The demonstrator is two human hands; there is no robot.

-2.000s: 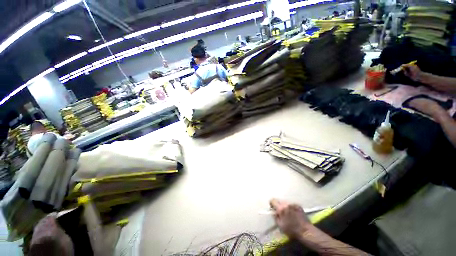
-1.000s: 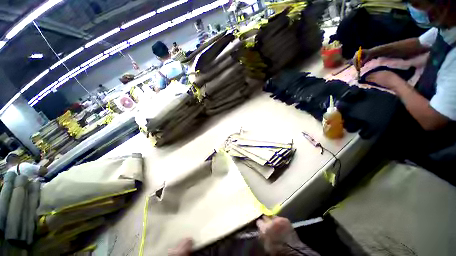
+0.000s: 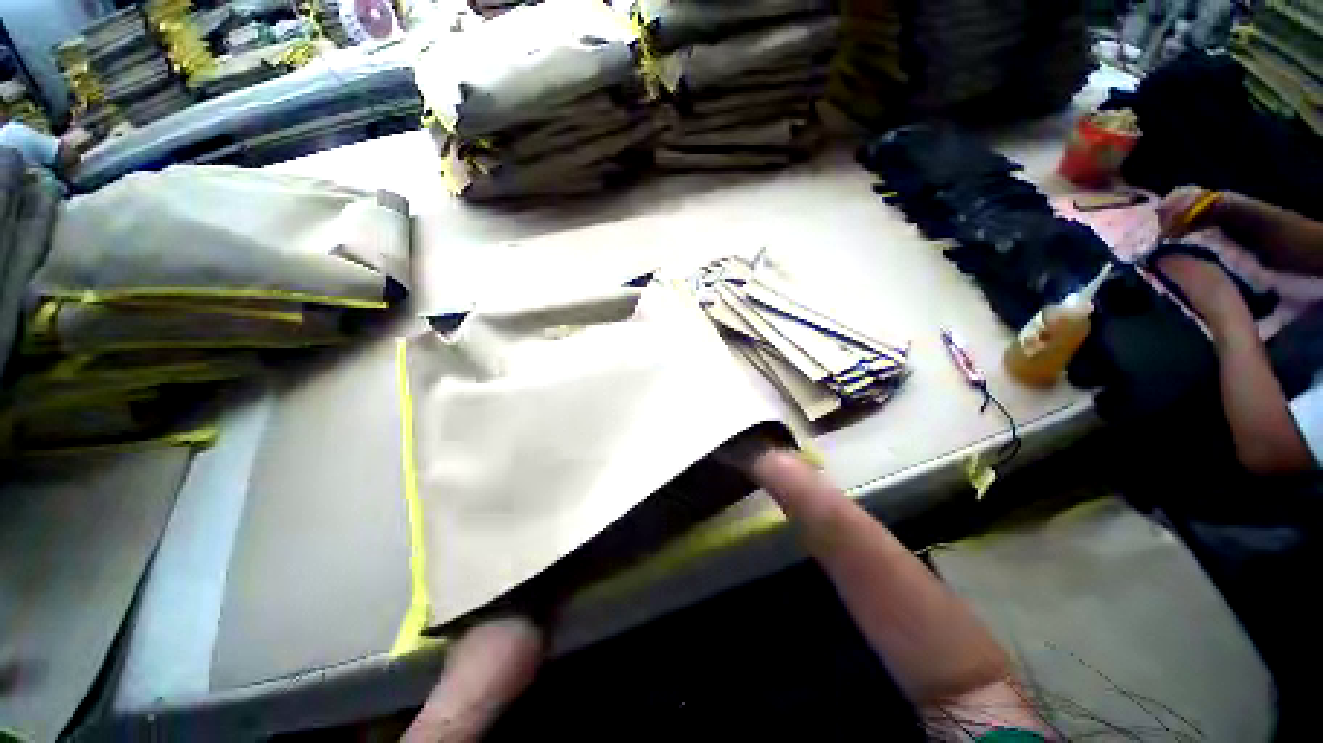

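Note:
A beige fabric panel (image 3: 566, 421) with yellow edge tape down its left side lies in front of me. Its near edge is lifted and shows a dark underside. Small dark tabs show at its far corners. My left hand (image 3: 501, 653) is at the near left edge, with its fingers hidden under the panel. My right hand (image 3: 762, 462) reaches under the lifted near right edge, its fingers also mostly hidden. I cannot tell what either hand grips. A fanned pile of narrow beige strips (image 3: 813, 341) lies beyond the panel's right side.
Draped panels with yellow edges (image 3: 218, 240) lie at left. Folded stacks (image 3: 551, 109) stand at the back. A pink-white tool with a cord (image 3: 963, 360), a glue bottle (image 3: 1052, 341), black pieces (image 3: 965, 203) and a red tub (image 3: 1095, 150) are at right, beside another person's hands. Beige fabric (image 3: 1110, 610) hangs below the table at right.
The view has tipped down. Two seconds ago my right hand was on the table and no panel lay there. The panel now lies in front, and my hands have gone under its raised near edge.

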